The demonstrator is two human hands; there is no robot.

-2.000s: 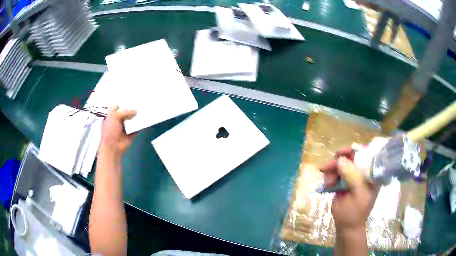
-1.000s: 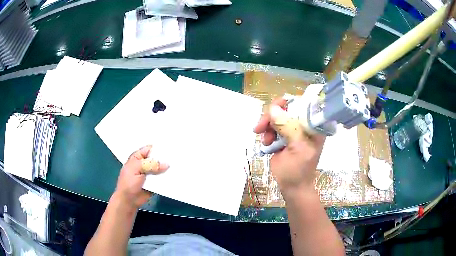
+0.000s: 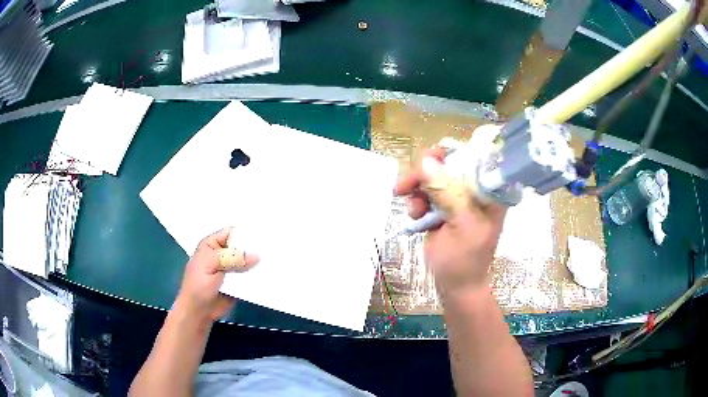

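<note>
My left hand (image 3: 217, 267), with tan tape on a finger, grips the near-left edge of a solar panel (image 3: 310, 225), white back up. Red and dark lead wires (image 3: 380, 279) hang at its right edge. The panel overlaps a white back shell (image 3: 202, 170) lying on the bench, whose dark three-lobed wire hole (image 3: 239, 159) shows. My right hand (image 3: 458, 209), somewhat blurred, holds the glue gun (image 3: 528, 159). Its pale tip points left, near the panel's right edge; whether it touches cannot be told.
A brown work board (image 3: 396, 132) lies at right under the gun, with a white sheet (image 3: 528, 233) on it. A yellow supply hose (image 3: 621, 66) runs to upper right. Panel stacks (image 3: 27, 225) stand at left, shells (image 3: 230, 50) at the back. A clear cup (image 3: 625, 203) stands far right.
Since the first frame, the panel in my left hand has come over the shell and the gun has come beside it. In the last second the hands have hardly moved; the view shifted slightly.
</note>
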